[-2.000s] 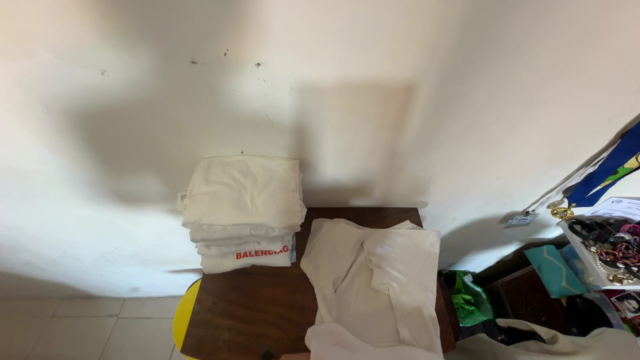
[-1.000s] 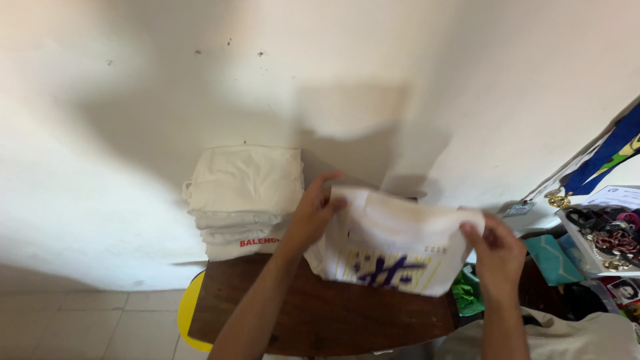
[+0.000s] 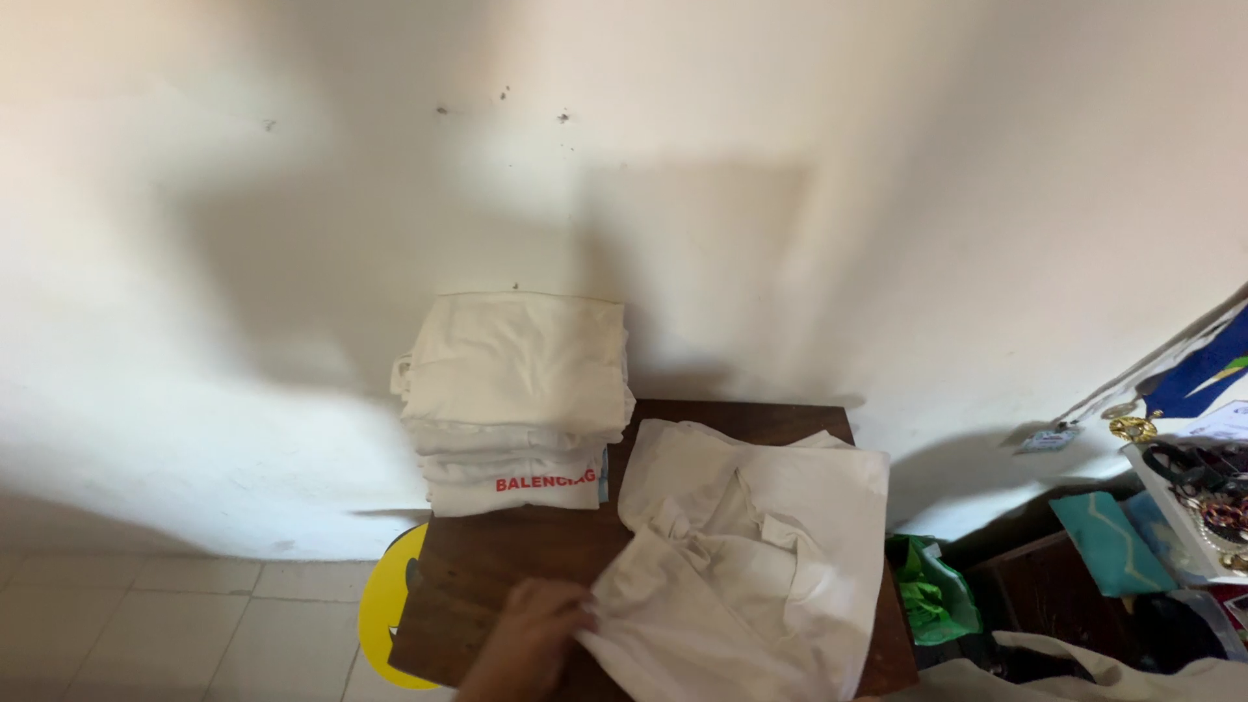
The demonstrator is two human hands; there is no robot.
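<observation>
My left hand is at the near part of the dark wooden table, its fingers closed on the left edge of a rumpled white cloth garment. That garment lies partly over a flatter white piece of clothing on the right half of the table. To the left rises a stack of folded white clothes, the lower part of which shows red lettering. My right hand cannot be made out in the head view; the garment's near end runs out of the frame.
A yellow round object shows beside the table's left side. On the right are a green plastic bag, a teal pouch, a white tray of jewellery and hair ties, and a gold medal on a blue ribbon. The wall stands behind.
A second ago both hands held up a white garment with a purple and yellow print; no print shows now. My left hand has come down to the table's near part, and my right has left view.
</observation>
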